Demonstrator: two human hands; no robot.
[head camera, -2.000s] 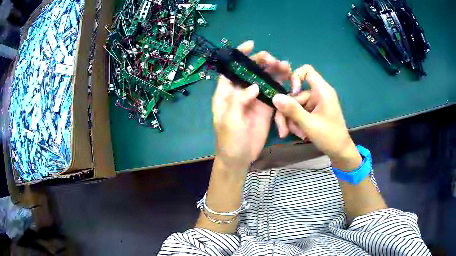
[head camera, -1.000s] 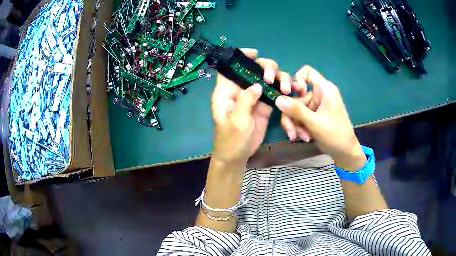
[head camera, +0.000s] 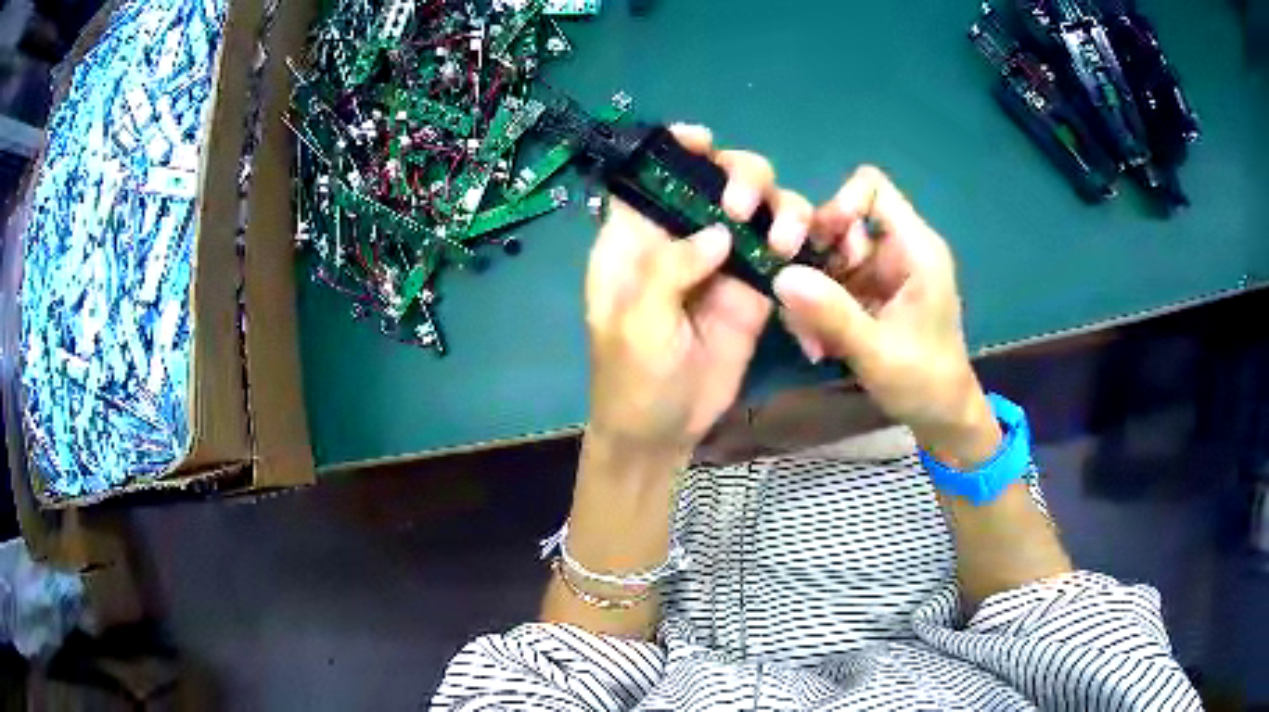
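Note:
A black plastic housing (head camera: 672, 182) with a green circuit board seated in it is held above the green tabletop, tilted from upper left to lower right. Thin dark prongs project from its upper left end toward the board pile. My left hand (head camera: 671, 299) grips the housing, thumb on the board side and fingers around the far edge. My right hand (head camera: 880, 299) pinches the lower right end with thumb and fingers, and the fingers hide that end.
A tangled pile of green circuit boards (head camera: 418, 153) with red and dark wires lies left of the hands. An open cardboard box (head camera: 273, 320) of blue-and-white pieces (head camera: 112, 264) stands at the left edge. Filled housings (head camera: 1092, 91) are heaped at the upper right of the green tabletop (head camera: 835, 84).
The housing stays in both hands and has shifted slightly. My right fingers have closed in around its lower right end. The piles look unchanged.

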